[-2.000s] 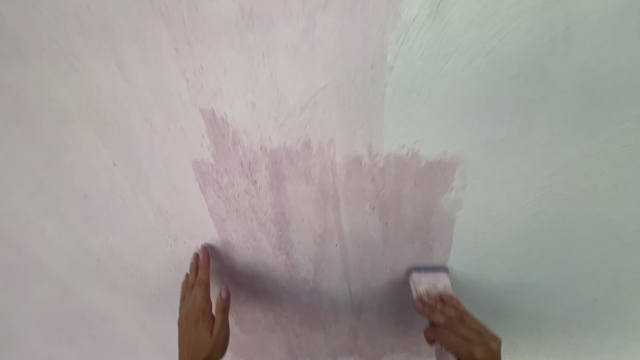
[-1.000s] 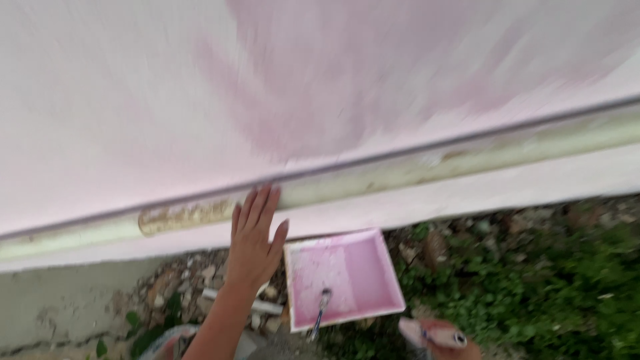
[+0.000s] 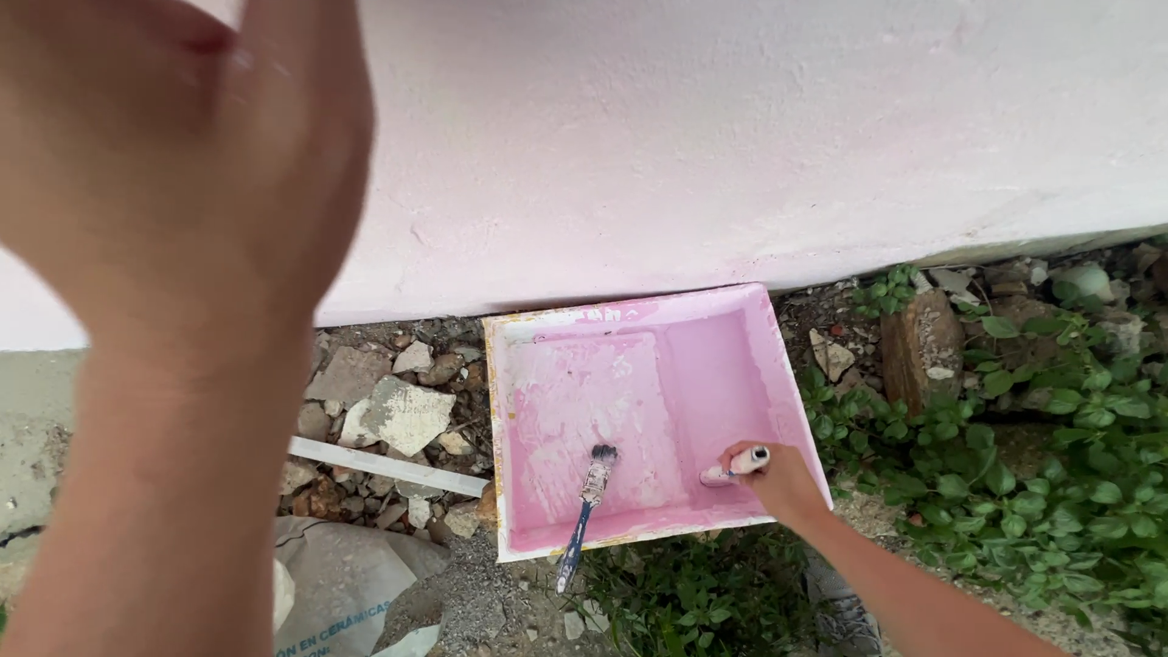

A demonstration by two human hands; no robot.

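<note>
My right hand (image 3: pixel 766 474) is closed around the handle of a paintbrush (image 3: pixel 741 464), whose head is down in the pink paint at the right end of a paint tray (image 3: pixel 500 438). A second paintbrush (image 3: pixel 584 511) with a blue handle lies over the tray's near edge, its dark bristles on the ribbed part. My left hand (image 3: pixel 210 155) is raised large and blurred at the upper left, in front of the painted wall (image 3: pixel 693 155). Its fingertips are cut off by the frame, so whether it touches the wall cannot be told.
The tray stands on rubble at the foot of the wall. Broken stones (image 3: pixel 401 415), a white strip (image 3: pixel 388 467) and a printed plastic bag (image 3: pixel 342 584) lie to its left. A stone block (image 3: pixel 922 351) and leafy plants (image 3: pixel 1031 484) are on the right.
The view has swung down from the wall to the tray. My right hand, brushing on the wall two seconds ago, is now at the tray with the brush in the paint.
</note>
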